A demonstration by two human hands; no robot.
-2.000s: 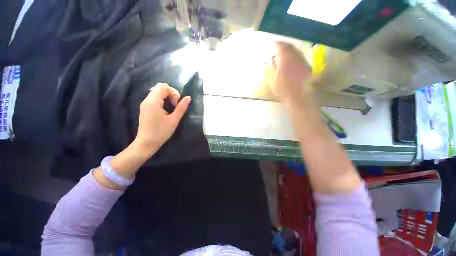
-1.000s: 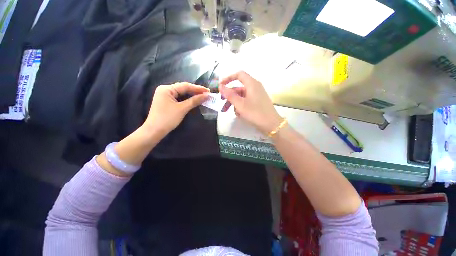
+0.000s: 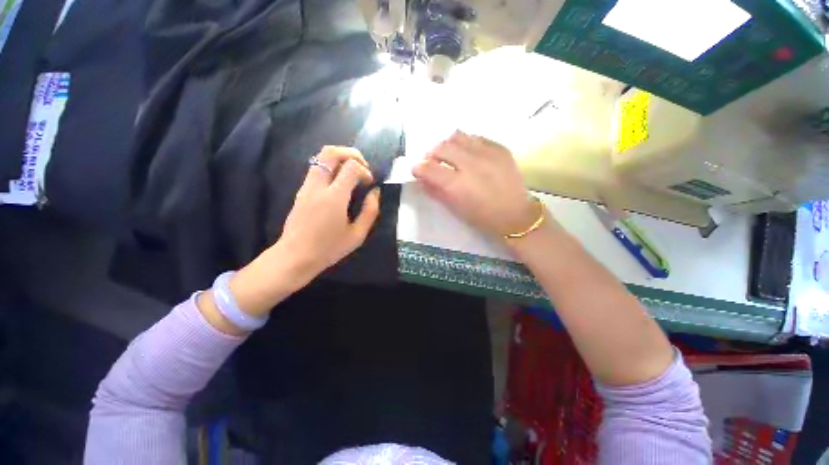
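The black garment (image 3: 218, 118) lies bunched over the left of the table and hangs over its front edge. My left hand (image 3: 332, 204) pinches the garment's right edge between thumb and fingers. My right hand (image 3: 477, 182) holds a small white label (image 3: 399, 171) by its right end, at the garment's edge. The label's left end touches or nearly touches the black cloth. The presser foot area (image 3: 400, 56) lies just above both hands, washed out by the lamp glare.
The machine's green panel (image 3: 677, 54) and cream arm are at upper right. Blue and green snips (image 3: 641, 247) and a flat black rectangle (image 3: 772, 258) lie on the table at right. A red basket (image 3: 550, 390) stands below. A white-blue pack (image 3: 41, 136) is at left.
The label was between both hands; now my right hand holds it at the cloth edge and my left hand has moved down onto the cloth. Earlier, my right hand was away over the machine bed.
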